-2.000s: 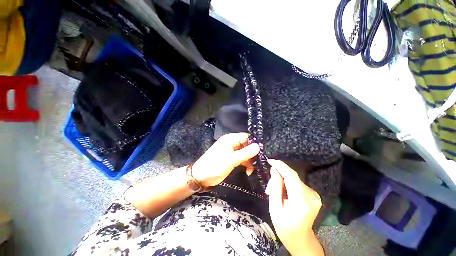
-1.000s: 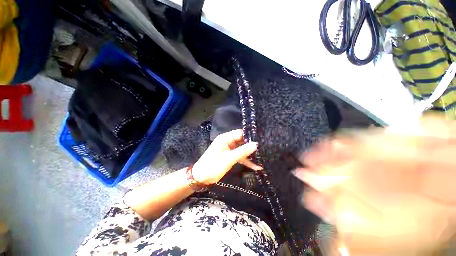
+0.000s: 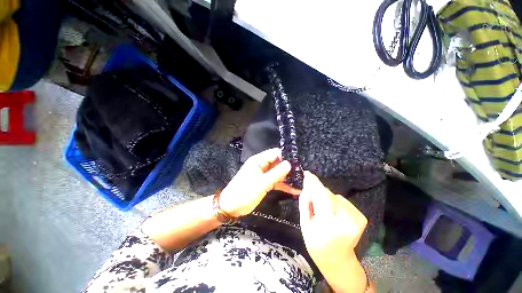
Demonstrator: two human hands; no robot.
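Observation:
A dark grey flecked jacket lies bunched on my lap. A black braid trim with white flecks runs along its edge, towards the table. My left hand grips the trim and edge between thumb and fingers. My right hand is beside it, fingertips pinched at the trim just right of my left thumb. A needle or thread is too small to see. The smooth grey lining shows left of the trim.
Black scissors and a striped yellow-green garment lie on the white table. A blue basket holds black garments. A purple stool stands right, a red stool left. A person's yellow clothing shows top left.
My right hand was swung out to the right and blurred one second ago. It is back at the trim beside my left hand. My left hand still holds the trim.

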